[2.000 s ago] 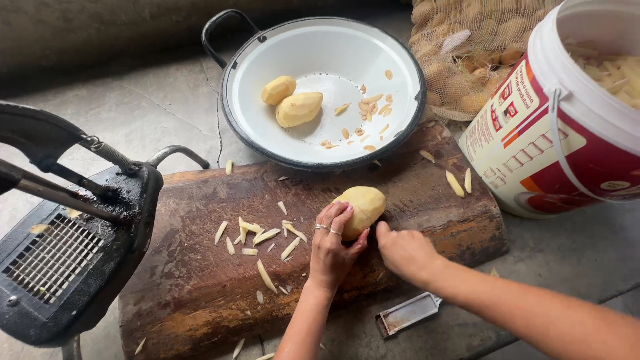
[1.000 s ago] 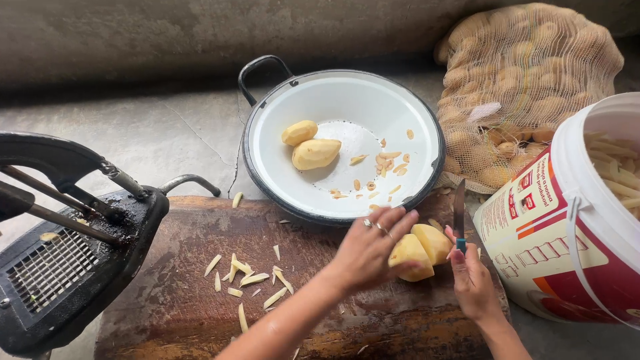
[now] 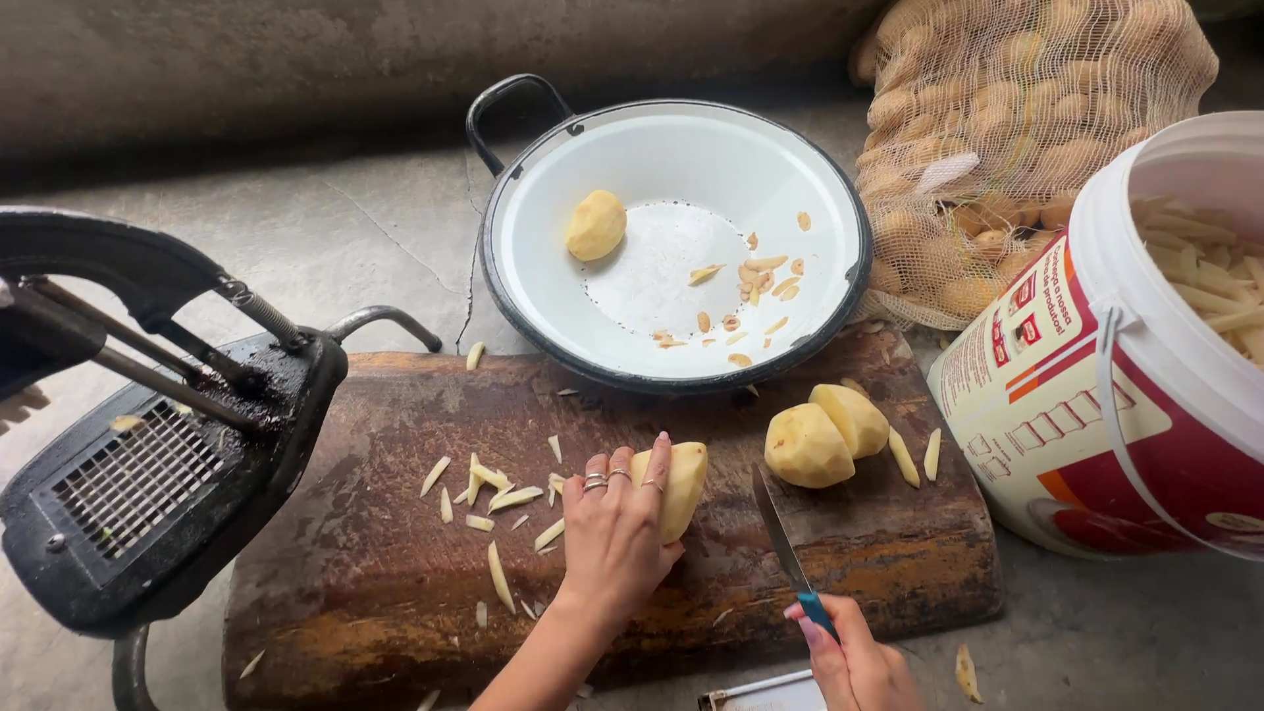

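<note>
My left hand, with rings on its fingers, holds a peeled potato down on the wooden board. To its right, my right hand grips the blue handle of a kitchen knife, whose blade points up and away over the board. Two cut potato pieces rest together beyond the knife tip. One peeled potato and small scraps lie in the white enamel basin. Loose potato strips are scattered left of my left hand.
A black lever-type potato cutter with a metal grid stands at the left. On the right are a plastic bucket of potato strips and, behind it, a mesh sack of potatoes. A metal-edged object lies at the bottom edge.
The cut potato now lies released at the board's right. One of two potatoes in the basin is gone, and my left hand has moved from the cut pieces onto a potato on the board.
</note>
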